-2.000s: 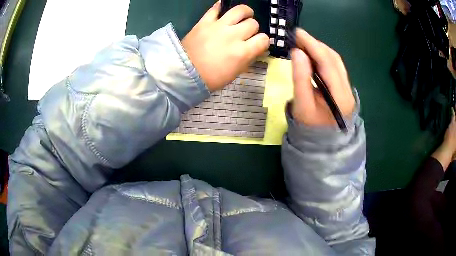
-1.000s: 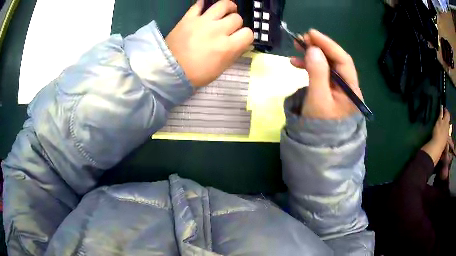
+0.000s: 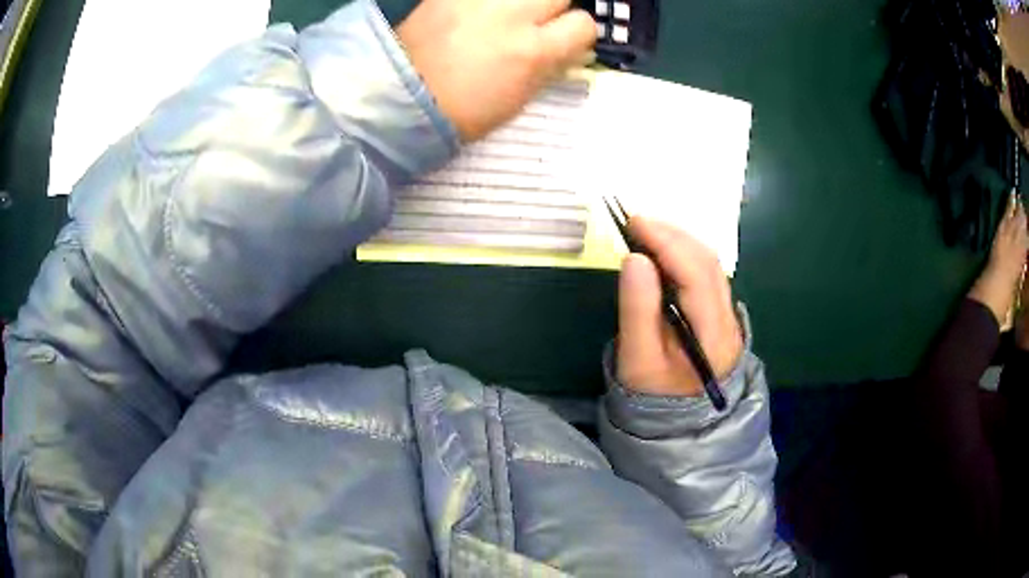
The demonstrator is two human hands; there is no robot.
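My right hand holds dark tweezers, their two thin tips apart just above the bare right part of a sheet. The adhesive pad sheet shows grey rows on a pale yellow and whitish backing. My left hand is at the top edge, blurred, over the sheet's upper left. Its fingertips are beside a black plastic housing with small pale squares. The housing is cut off by the top edge, and whether my fingers grip it is hidden.
A large white sheet lies at the left. A pile of black parts lies at the right. Another person's hand and dark sleeve show at the right edge. The surface is dark green.
The right hand with the tweezers has moved down and left, from near the housing to over the sheet. The sheet, housing and left hand appear higher in the view.
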